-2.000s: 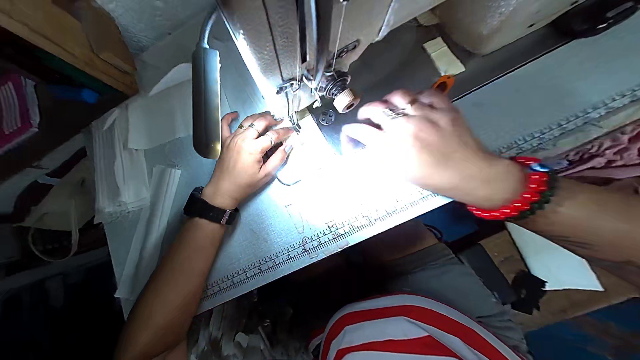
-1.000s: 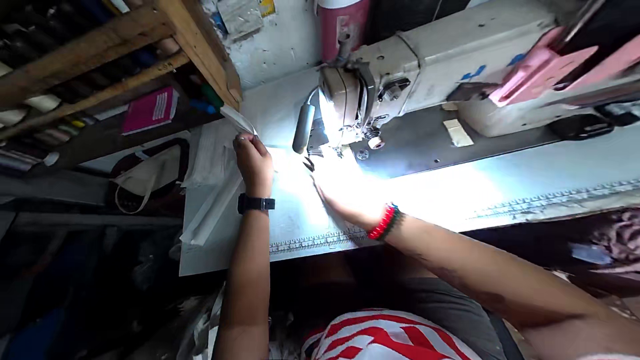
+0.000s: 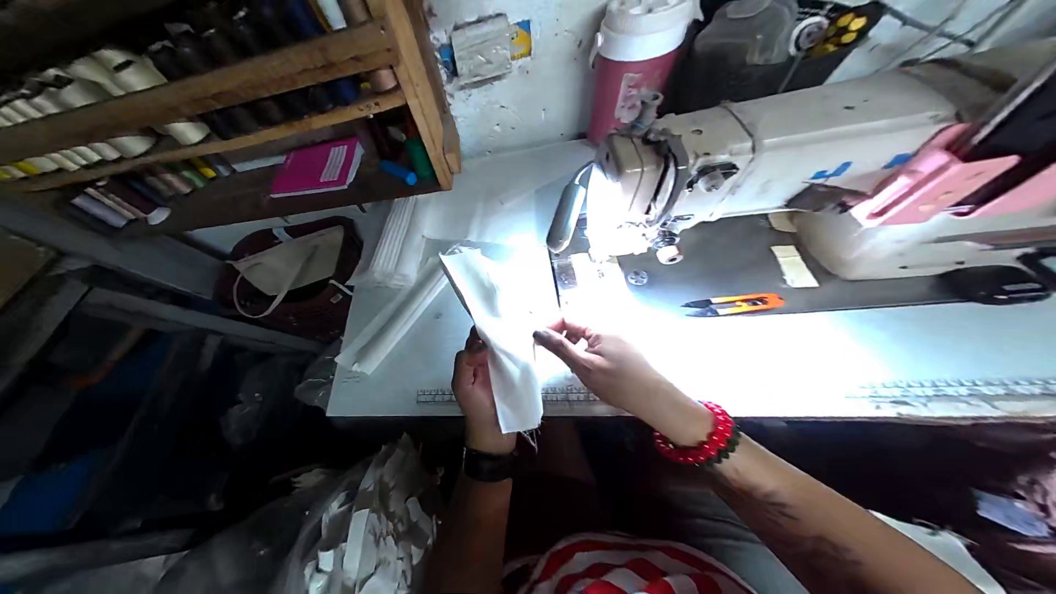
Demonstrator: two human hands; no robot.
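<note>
A strip of white fabric [image 3: 503, 355] with a frayed lower end hangs in front of the sewing machine [image 3: 652, 181], over the near left part of the table. My left hand [image 3: 478, 384] grips it from behind at its left side, some fingers hidden by the cloth. At its right edge, the fingertips of my right hand [image 3: 594, 355] pinch the fabric. Orange thread snips [image 3: 734, 304] lie on the machine bed, to the right of the needle area. Folded white fabric strips [image 3: 396, 318] rest on the table left of my hands.
A wooden shelf [image 3: 425, 91] with thread spools and a pink notebook [image 3: 318, 167] stands at the upper left. Behind the machine is a pink and white jug [image 3: 635, 70]. A measuring tape [image 3: 949, 388] runs along the table's front edge. A bag of white scraps [image 3: 363, 536] stands below.
Both hands have moved away from the needle area toward the table's front edge, with the white fabric now held up between them. The view has swung up and left.
</note>
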